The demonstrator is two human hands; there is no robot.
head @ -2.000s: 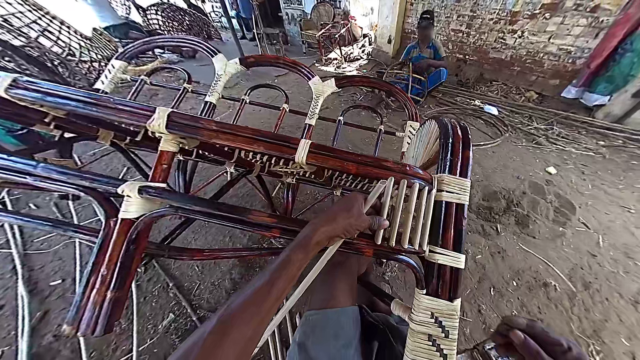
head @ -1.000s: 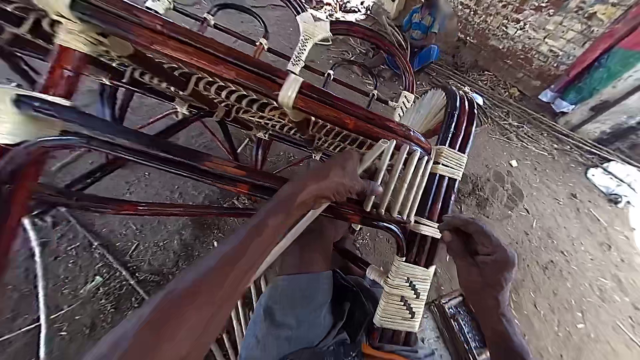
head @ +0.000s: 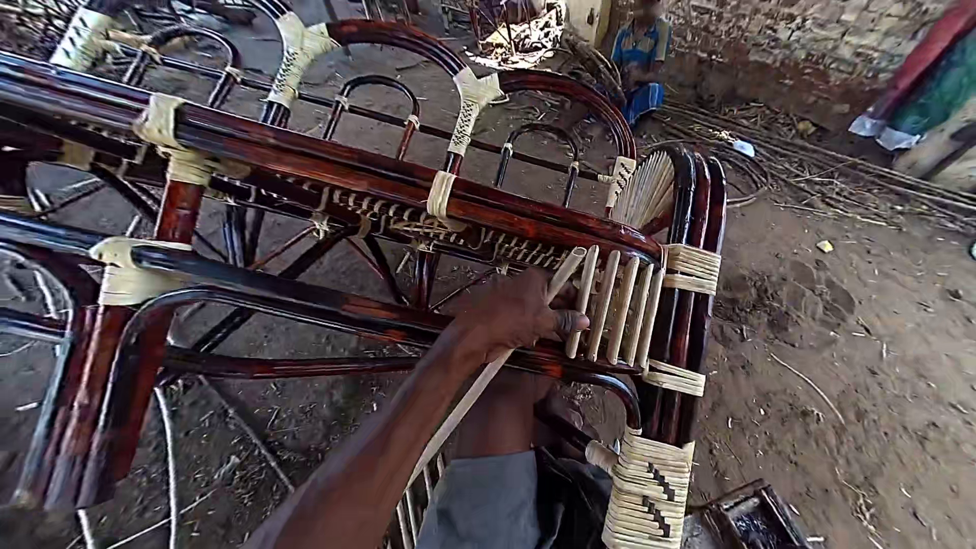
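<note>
A dark, glossy cane furniture frame (head: 366,305) with pale cane bindings fills much of the head view. My left hand (head: 526,309) is closed around a long pale cane strip (head: 457,415), whose cut end stands up above the fingers and whose length trails down beside my forearm. The thumb lies by a row of several short pale cane slats (head: 614,305) that span two rails near the frame's right corner. Right of them, bundled dark poles carry pale bindings, and a patterned woven wrap (head: 648,492) covers their lower part. My right hand is out of view.
A small dark open box (head: 751,518) rests on the ground at the lower right. A seated person (head: 640,61) is near the brick wall (head: 808,53), with long canes (head: 831,164) on the ground. Arched cane backs (head: 396,34) rise behind the rails.
My right hand, beside the corner poles a second ago, has left the view. My left hand remains at the slats with the cane strip. The view has shifted.
</note>
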